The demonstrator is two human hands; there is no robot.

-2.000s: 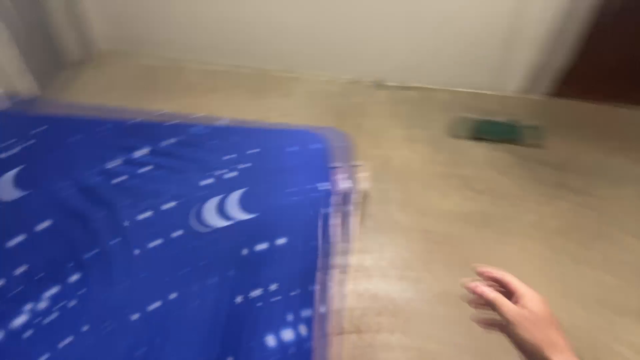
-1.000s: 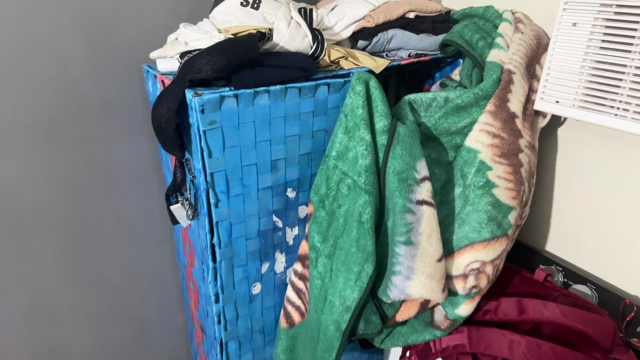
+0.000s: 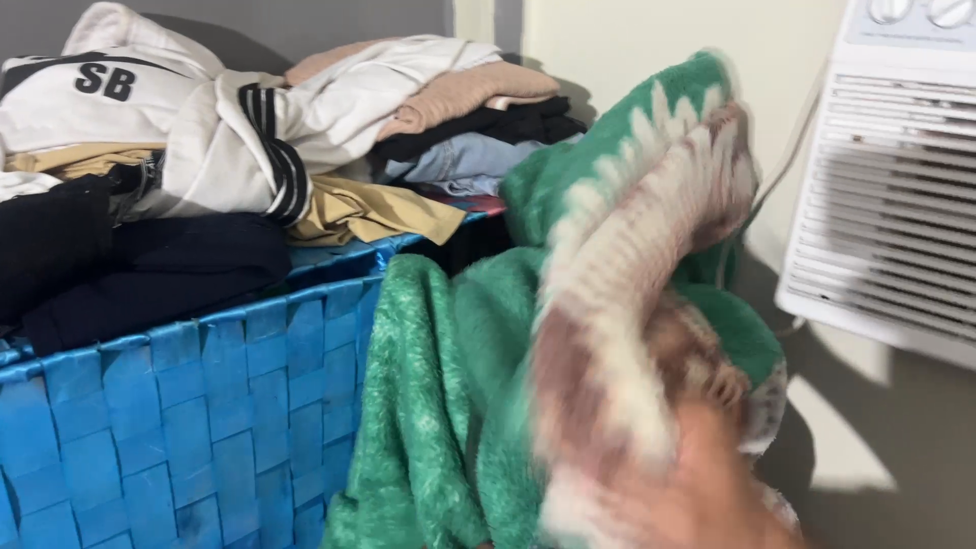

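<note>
My right hand (image 3: 686,480), blurred, is at the lower right against the brown and cream part of a green plush blanket (image 3: 503,335); its fingers are partly lost in the pile, so its grip is unclear. The blanket hangs over the right end of a blue woven hamper (image 3: 221,412), with one fold rising above the rim. A small patch of skin shows at the bottom edge under the blanket, too little to tell which hand it is. My left hand cannot be made out.
White garments with black stripes (image 3: 259,145), a peach garment (image 3: 473,91), tan cloth (image 3: 374,210), light blue denim (image 3: 457,160) and dark clothing (image 3: 168,259) lie piled on the hamper. A white window-type air conditioner (image 3: 892,198) juts out at the right, with a cord beside it.
The view has swung from the blue moon-patterned cloth and floor to the hamper, and is now closer. My right hand has come to the blanket, whose upper part is lifted and bunched differently.
</note>
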